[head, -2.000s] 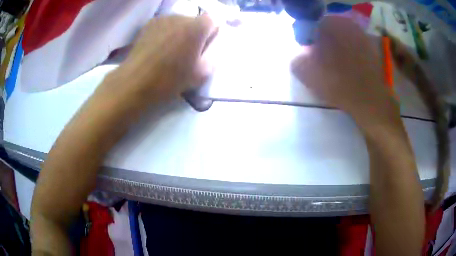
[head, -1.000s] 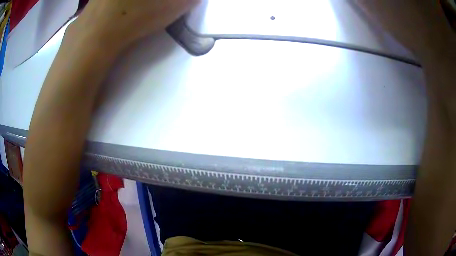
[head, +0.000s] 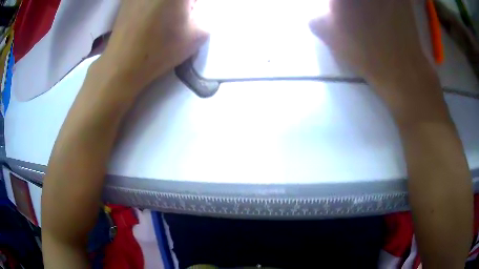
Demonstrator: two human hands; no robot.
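My left hand (head: 163,29) is at the top, left of the lamp glare, with its fingers partly cut off by the frame's top edge. My right hand (head: 357,39) is at the top, right of the glare, its fingertips washed out or out of frame. Whether either hand holds anything cannot be seen. The white bed cover (head: 262,65) lies between the hands, with a dark seam line and a grey rounded corner at its left. The needle area is hidden by glare or above the frame.
A red and pale fabric panel (head: 63,50) lies at the upper left. An orange handle (head: 435,31) and part of a brown thread hank (head: 462,34) are at the upper right. A ruler strip (head: 262,206) runs along the table's front edge. Red fabric (head: 123,241) hangs below.
The view tipped down and has partly come back up. Both hands now show more than one second ago, but less than two seconds ago. The orange handle is back in view.
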